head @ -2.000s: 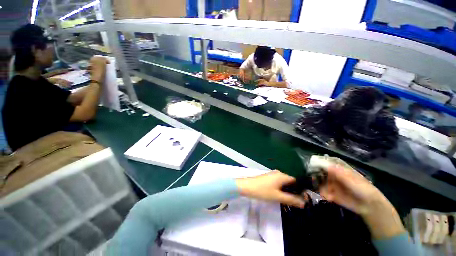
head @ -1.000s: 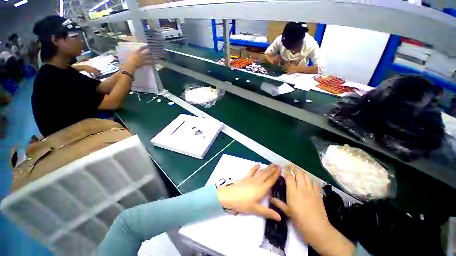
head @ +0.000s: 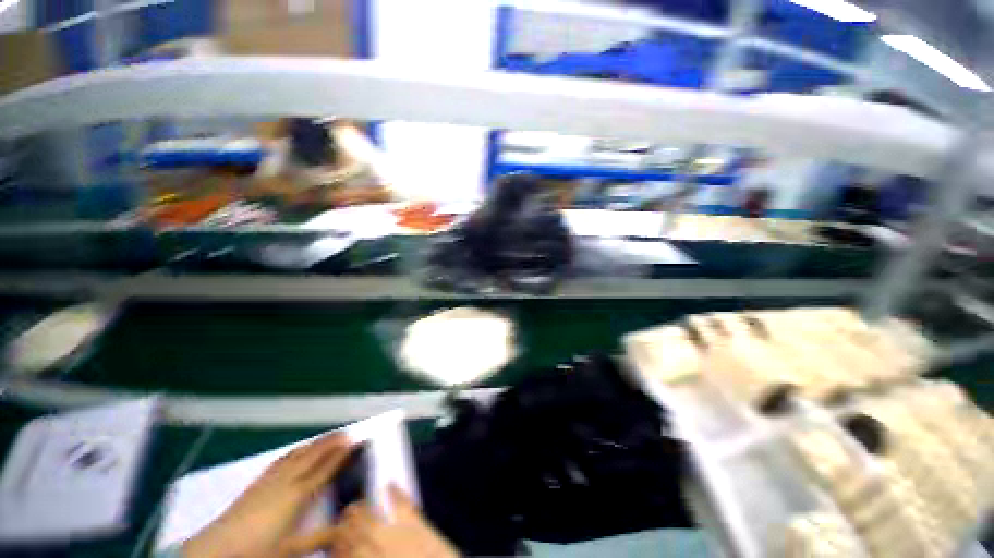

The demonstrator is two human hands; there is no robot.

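Note:
The view is blurred. A white insert tray (head: 395, 445) lies at the lower left centre with a dark coiled cable bundle (head: 350, 477) in its long opening. My left hand (head: 267, 496) lies over the tray, fingertips at the bundle's upper left edge and thumb near its lower end. My right hand (head: 390, 531) is at the bundle's lower right, cut off by the bottom edge. Both hands touch or nearly touch the bundle; blur hides whether either grips it. A black cable heap (head: 556, 458) lies right of the tray.
A filled parts tray (head: 730, 458) with cream pieces and dark discs stands at the right. Another insert (head: 76, 474) lies at the far left. Bags of cream parts (head: 458, 347) lie on the belt. A black plastic bag (head: 512, 234) and a person (head: 316, 158) are beyond the rail.
The view has swung right, bringing the filled parts tray in and moving the neighbour, carton and empty tray out. My hands have moved from the cable heap to the bundle in the insert.

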